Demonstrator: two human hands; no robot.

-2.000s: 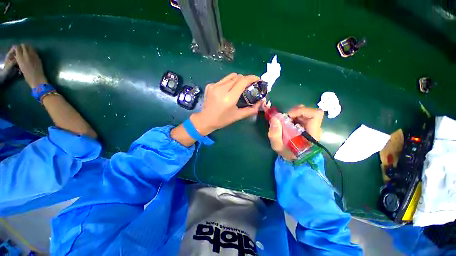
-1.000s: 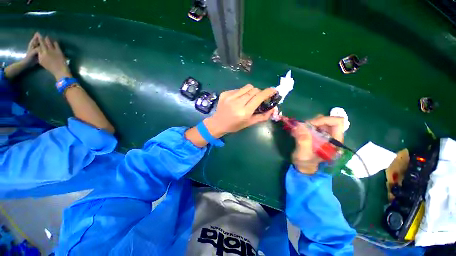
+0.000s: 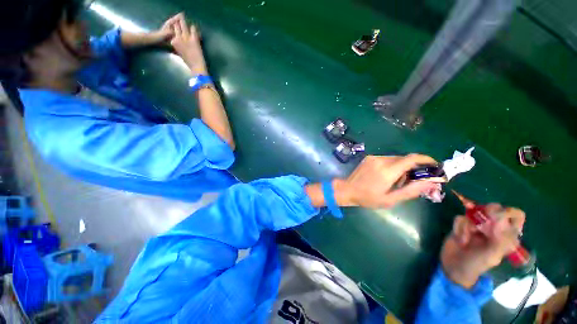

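My left hand (image 3: pixel 386 181), with a blue wrist strap (image 3: pixel 331 197), holds a small black device housing (image 3: pixel 425 173) between thumb and fingers. A crumpled tissue with a pink tint (image 3: pixel 434 193) shows under its fingertips. My right hand (image 3: pixel 477 243) is slightly blurred and holds the glue syringe with red contents (image 3: pixel 517 254). The needle tip (image 3: pixel 457 193) points up and left, a small gap from the housing. Two more black housings (image 3: pixel 336 130) (image 3: pixel 349 150) lie side by side on the green bench (image 3: pixel 285 209), left of the held one.
A grey metal post (image 3: pixel 452 54) stands beyond my hands. More housings lie on the far green surface (image 3: pixel 366 43) (image 3: pixel 530 155). White tissue (image 3: pixel 460 162) is beside the held housing. White paper (image 3: pixel 524 291) lies lower right. Another person's hands (image 3: pixel 183 39) rest at upper left; blue stools (image 3: pixel 76 272) stand lower left.
The camera view has swung left, so the bench things sit farther right and the other person shows more. The syringe tip has moved away from the housing, which is tilted more edge-on.
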